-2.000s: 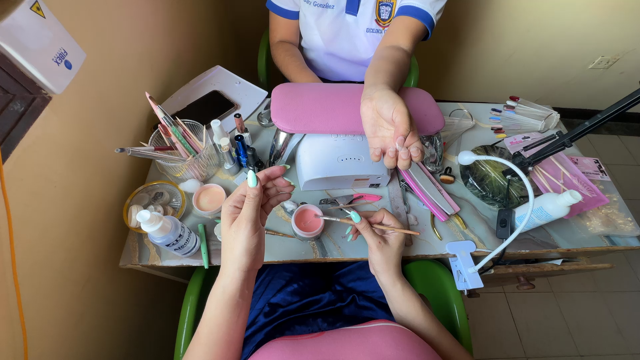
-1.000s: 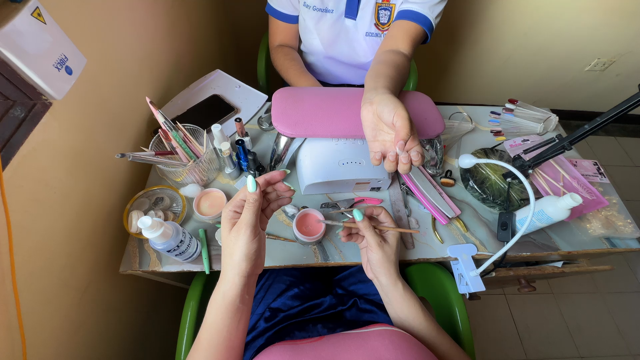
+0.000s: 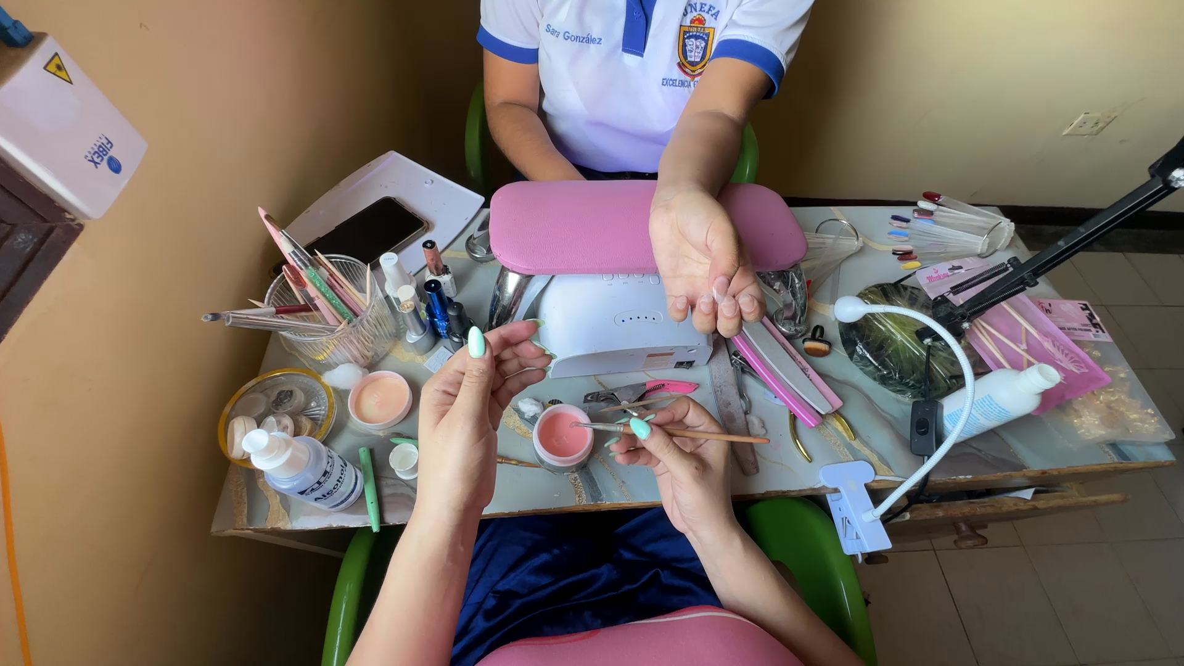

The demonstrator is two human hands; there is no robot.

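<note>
My right hand (image 3: pixel 680 458) grips a thin nail brush with a wooden handle (image 3: pixel 708 434); its bristle tip is at the pink powder in a small round jar (image 3: pixel 563 436). My left hand (image 3: pixel 474 407) is raised left of that jar, palm turned inward and fingers partly curled, with nothing seen in it. Across the table another person's hand (image 3: pixel 705 250) lies palm up, its wrist on the pink padded armrest (image 3: pixel 573 222), fingers curled forward. Beneath the armrest stands a white nail lamp (image 3: pixel 620 324). Pink-handled nippers (image 3: pixel 638 392) lie behind the jar.
At left are a basket of brushes and pencils (image 3: pixel 338 324), nail polish bottles (image 3: pixel 416 319), an open peach powder jar (image 3: pixel 379 400) and an alcohol bottle (image 3: pixel 305 467). At right are nail files (image 3: pixel 786 370), a white squeeze bottle (image 3: pixel 999 402) and a bendable lamp arm (image 3: pixel 967 370).
</note>
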